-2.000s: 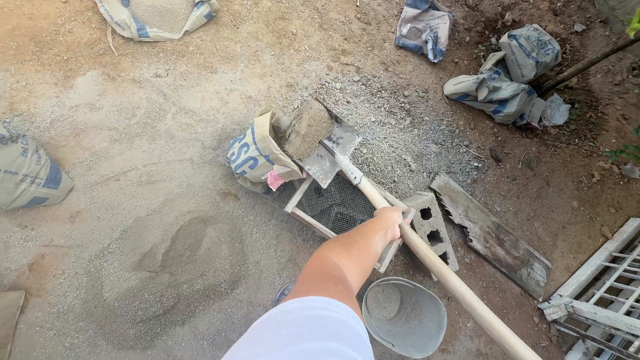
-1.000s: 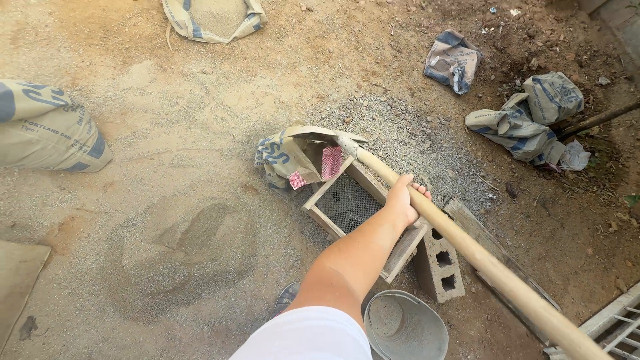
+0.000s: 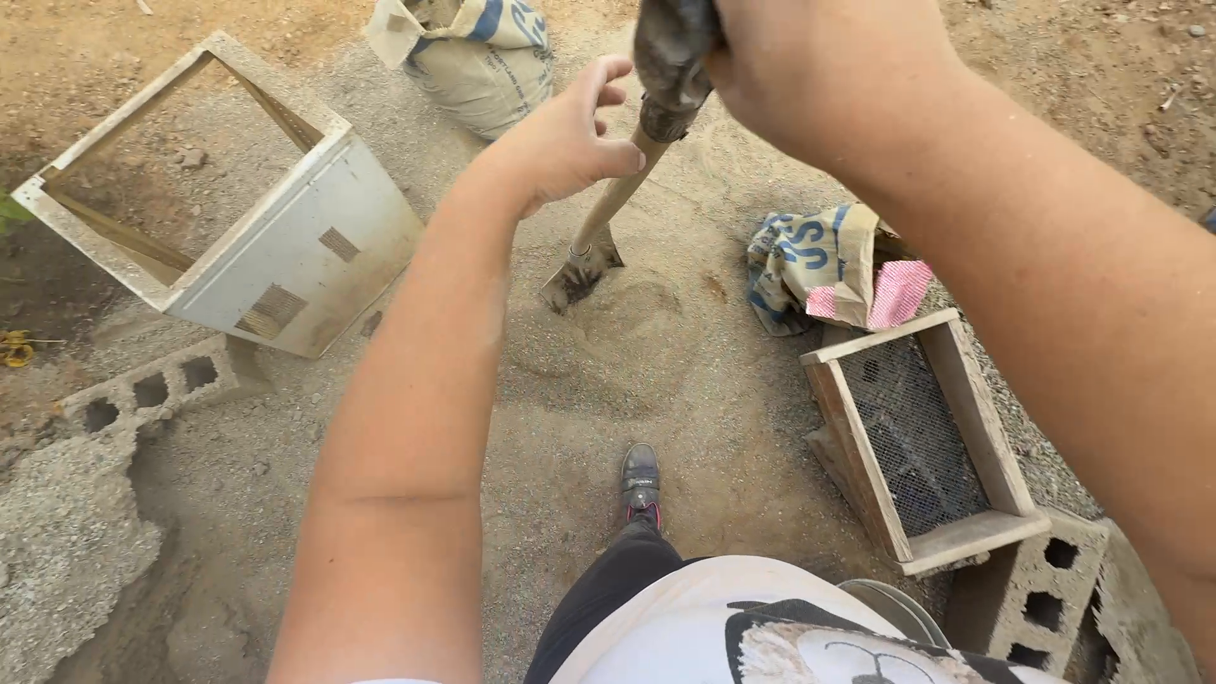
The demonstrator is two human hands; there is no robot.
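Observation:
A shovel with a wooden shaft (image 3: 616, 198) stands tilted, its metal blade (image 3: 581, 274) at the edge of a low heap of sandy material (image 3: 617, 347). At the top of the frame my right hand (image 3: 807, 66) is closed on the dark upper end of the shovel, partly cut off by the frame edge. My left hand (image 3: 579, 133) is beside the shaft with fingers apart and thumb near the wood; it does not grip it. A partly filled cement bag (image 3: 475, 71) stands beyond my left hand.
A wood-framed mesh sieve (image 3: 912, 437) lies at right below a crumpled cement bag (image 3: 807, 256). Near it are a concrete block (image 3: 1040, 594) and a bucket rim (image 3: 893, 608). At left stand an open metal-sided box frame (image 3: 285, 247), another concrete block (image 3: 157, 385) and a gravel pile (image 3: 71, 541).
The shovel blade has moved from the crumpled bag beside the sieve to the sandy heap. A left hand now shows beside the shaft. The view has swung left.

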